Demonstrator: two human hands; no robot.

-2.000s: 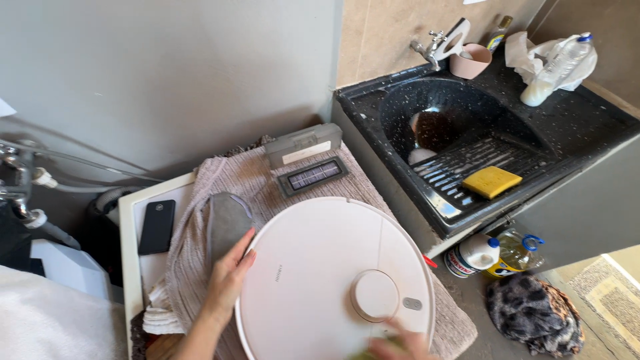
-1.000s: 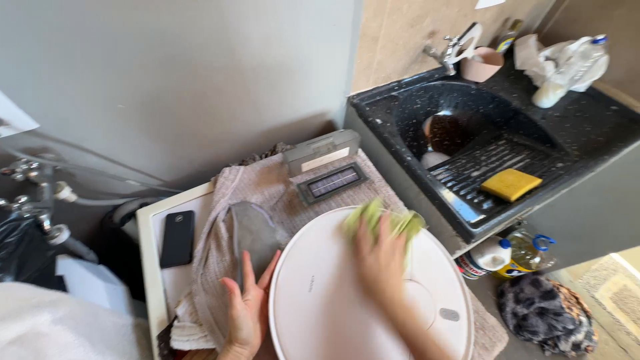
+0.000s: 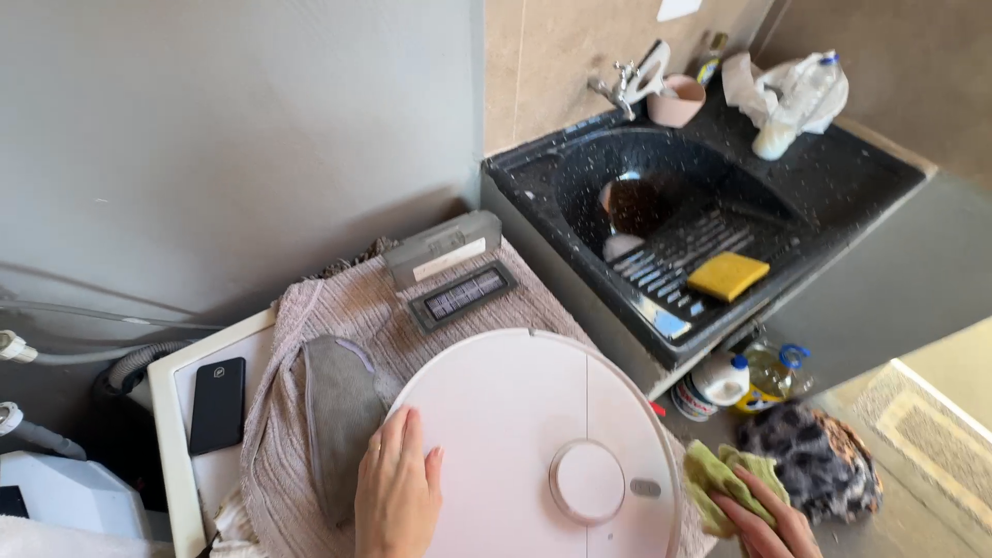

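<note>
A round white robot vacuum [image 3: 504, 434] lies on a ribbed beige towel, its raised turret and small button panel facing up. My left hand [image 3: 399, 484] rests on its left rim, fingers extended and partly over the top. Off the right rim, my right hand [image 3: 763, 515] grips a crumpled green cloth [image 3: 728, 480]. Beyond the vacuum, a grey-framed filter [image 3: 463, 294] lies on the towel beside a grey plastic dustbin [image 3: 446, 248]. A grey mop pad [image 3: 341, 426] is just left of the vacuum, close to my left hand.
A black phone [image 3: 218, 405] lies on the white surface [image 3: 167, 434] at left. At right is a black speckled sink [image 3: 573, 263] with a yellow sponge [image 3: 728, 276]. Bottles [image 3: 717, 380] stand below it, near a furry leopard-patterned item [image 3: 814, 465]. Hoses [image 3: 77, 356] run along the wall.
My right hand has moved with the green cloth from the vacuum's top to beyond its right rim. My left hand, raised beside the rim a second ago, now lies on it.
</note>
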